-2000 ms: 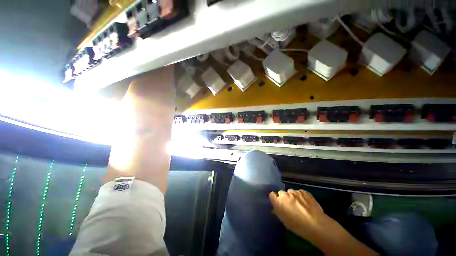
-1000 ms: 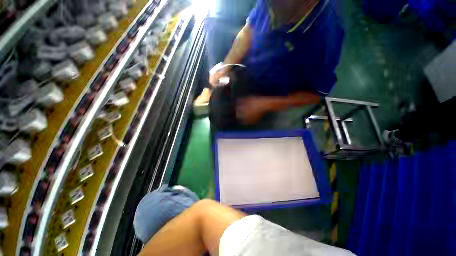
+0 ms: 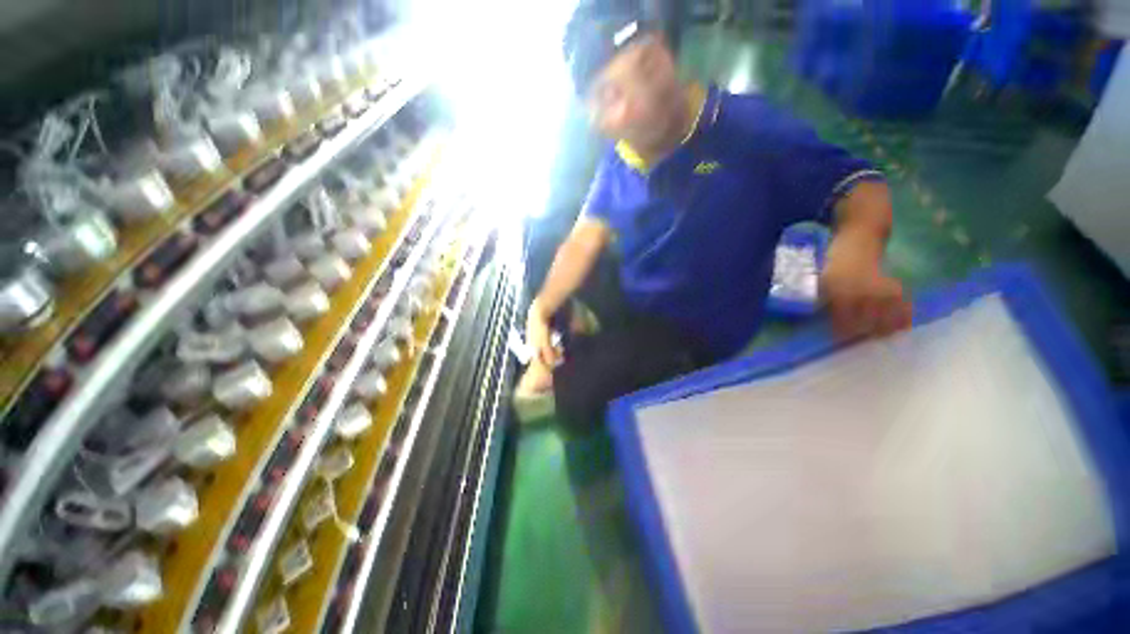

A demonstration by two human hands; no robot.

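Observation:
Neither my left hand nor my right hand is in the picture. A blue tray (image 3: pixel 1038 325) with a pale liner fills the lower right, tilted, large and close; its lower edge is cut off. A coworker's hand (image 3: pixel 867 303) is at its far rim; blur hides whether it grips. On the left, white power adapters (image 3: pixel 275 339) with bundled cords stand in rows on yellow socket boards (image 3: pixel 236 477). Red and black terminal clips (image 3: pixel 149 264) line the shelf edges.
A coworker (image 3: pixel 731 223) in a blue polo sits or crouches ahead beside the rack. A smaller blue tray with white items (image 3: pixel 796 273) is behind them. Other blue containers (image 3: pixel 867 56) are at the back right. Bright light (image 3: pixel 496 99) glares at the rack's far end.
The view has swung from close at the shelves to the coworker. The blue tray now looks larger, closer and tilted. The coworker's hand has come to its rim. My arm and knee have left the picture.

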